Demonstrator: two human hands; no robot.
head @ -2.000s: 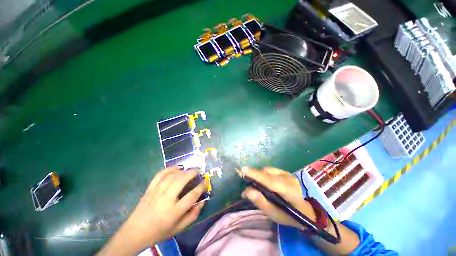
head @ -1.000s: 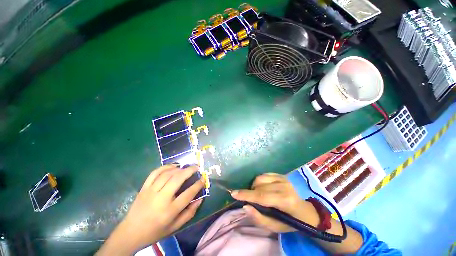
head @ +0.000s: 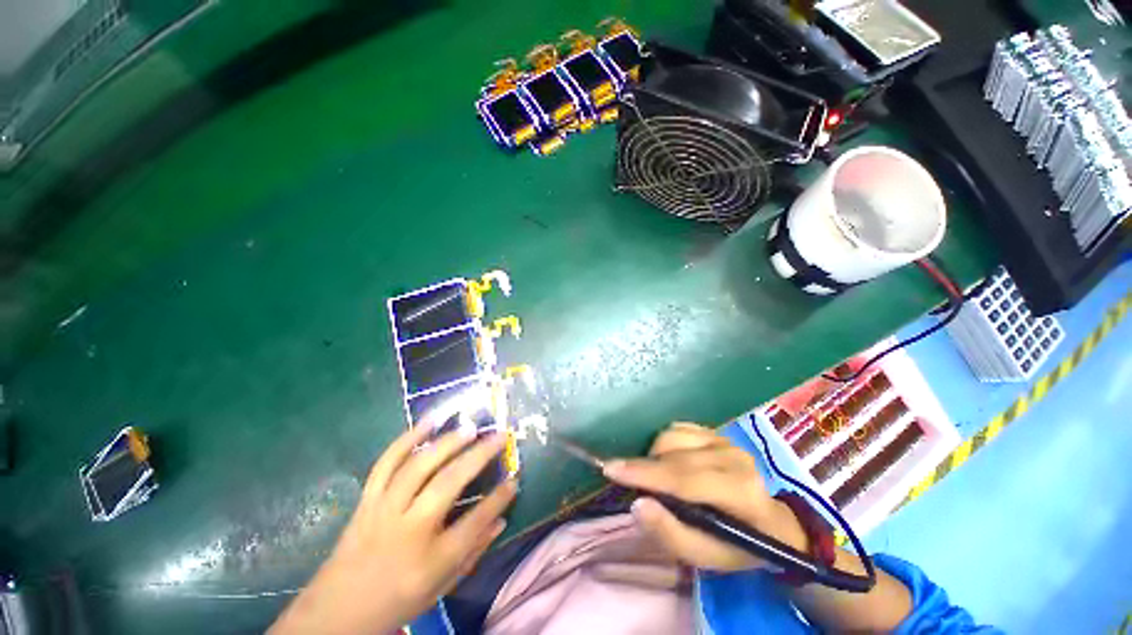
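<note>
A strip of joined panels with black screens (head: 440,359) lies on the green mat, with orange-yellow flex tails (head: 507,328) sticking out on its right side. My left hand (head: 428,515) rests with its fingers on the lower end of the strip and covers part of it. My right hand (head: 695,496) holds a black soldering iron (head: 745,533). Its thin metal tip points left and is near the lowest tails; whether it touches them I cannot tell.
The fume fan (head: 693,170) and finished panels (head: 565,89) are at the back. A white cup (head: 863,220), white grid block (head: 1008,325) and component box (head: 857,428) are on the right. White parts (head: 1064,130) stand on a black tray (head: 981,186). Loose screens (head: 119,475) lie far left.
The iron's tip has moved right, slightly away from the strip, compared with one second ago. My left hand's fingers have spread a little on the strip.
</note>
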